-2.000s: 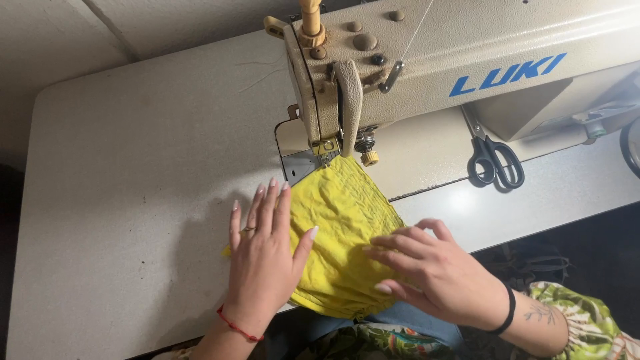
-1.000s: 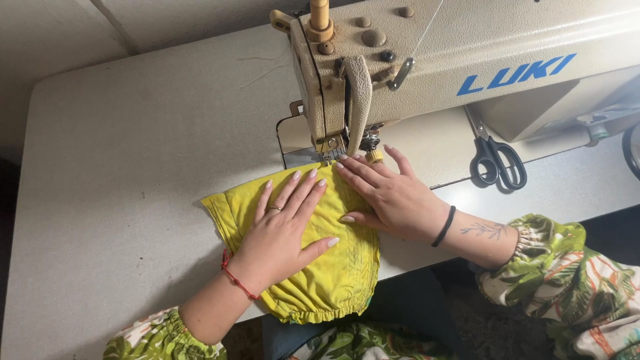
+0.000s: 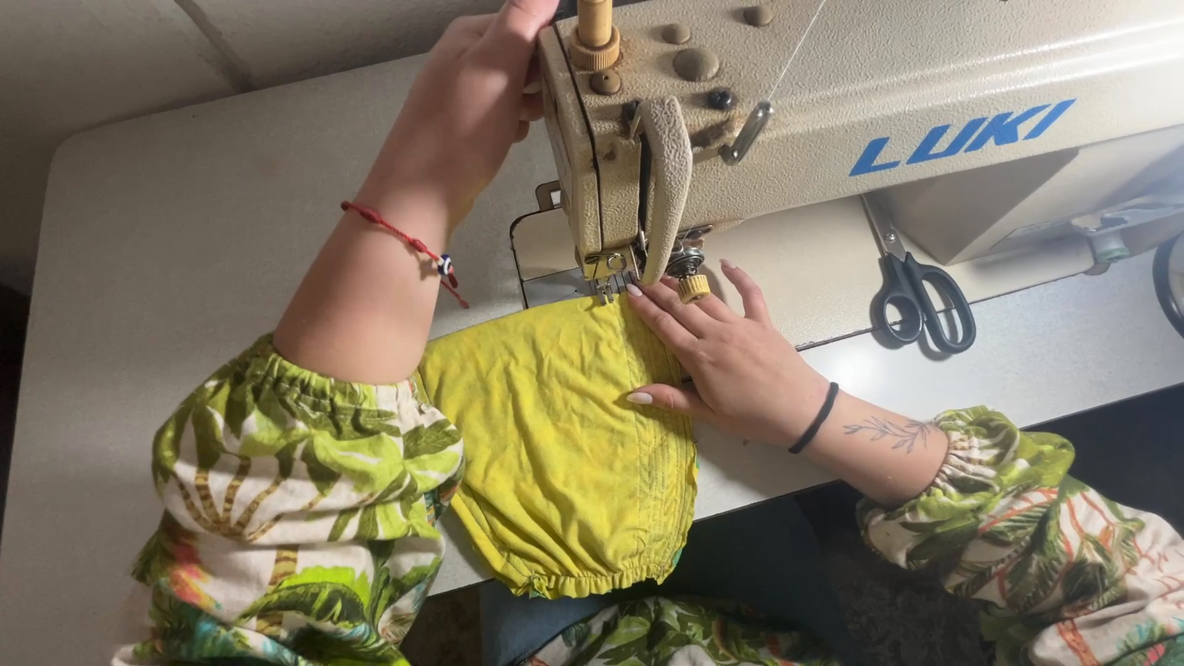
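A yellow fabric piece (image 3: 555,435) with a gathered lower edge lies on the sewing table, its top edge at the presser foot (image 3: 603,289) of a beige sewing machine (image 3: 795,120). My right hand (image 3: 721,356) rests flat on the fabric's upper right corner, fingertips beside the presser foot and thumb spread on the cloth. My left hand (image 3: 481,102) is raised at the rear left of the machine head; its fingers are partly hidden behind the head and cut by the frame's top, so its grip cannot be seen.
Black-handled scissors (image 3: 920,301) lie on the machine bed to the right. The table (image 3: 231,240) extends left of the machine, with a wall behind it. A thread guide (image 3: 749,132) and a curved lever (image 3: 668,185) stand out from the machine head. The fabric hangs over the table's front edge.
My left hand has left the fabric and moved up to the back of the machine head. My right hand stays near the presser foot, where it arrived from the fabric's lower right side.
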